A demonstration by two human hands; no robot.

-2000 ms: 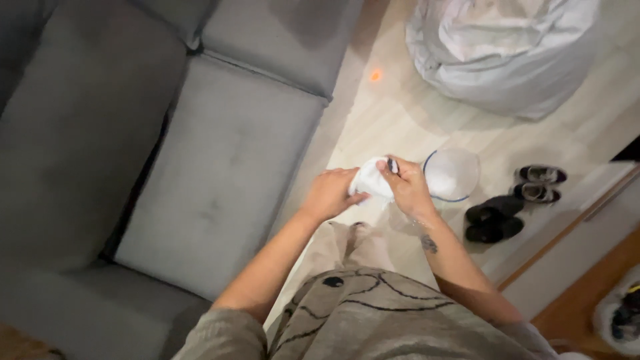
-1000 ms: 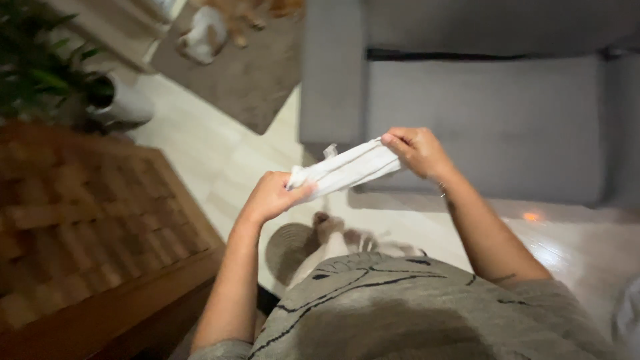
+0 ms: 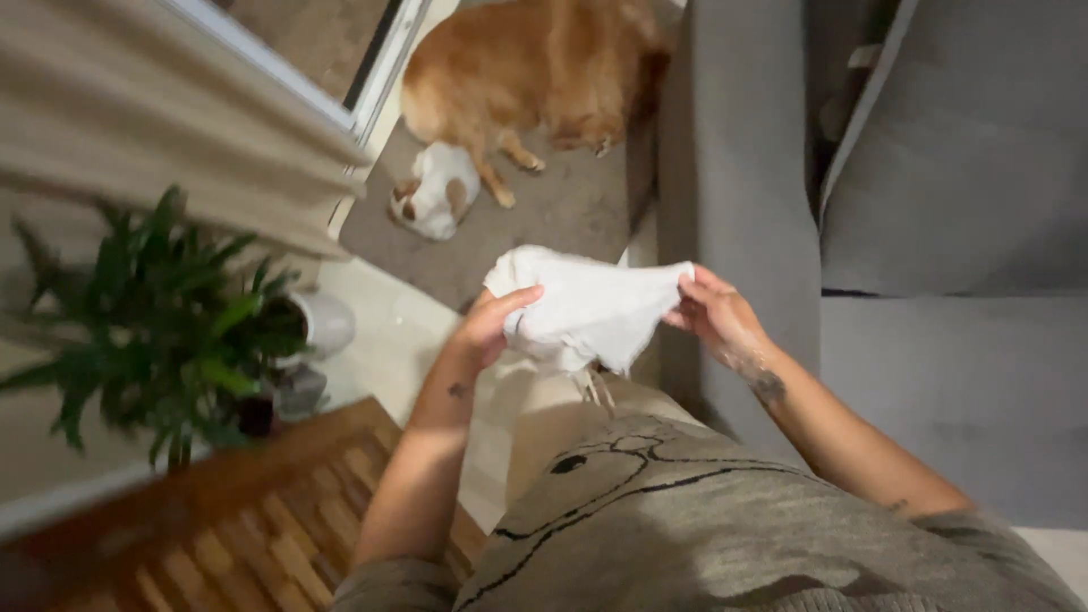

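A white cloth (image 3: 595,302) is spread between my two hands in front of my waist. My left hand (image 3: 493,327) grips its left end, the thumb lying on top of the fabric. At the opposite end, my right hand (image 3: 721,314) pinches a corner between thumb and fingers. The lower edge hangs loose in folds, and the fingers under the left end are hidden by the cloth.
A large golden-brown dog (image 3: 518,68) and a small white-and-brown dog (image 3: 438,191) lie on a grey rug (image 3: 544,212) ahead. A grey sofa (image 3: 739,170) stands at right. At left are a potted plant (image 3: 170,314), a beige curtain (image 3: 170,110) and a slatted wooden furniture top (image 3: 246,527).
The view has swung from the sofa and shoes to the dogs and plant. The white cloth, bunched two seconds ago and stretched into a strip one second ago, is now spread wider between both hands.
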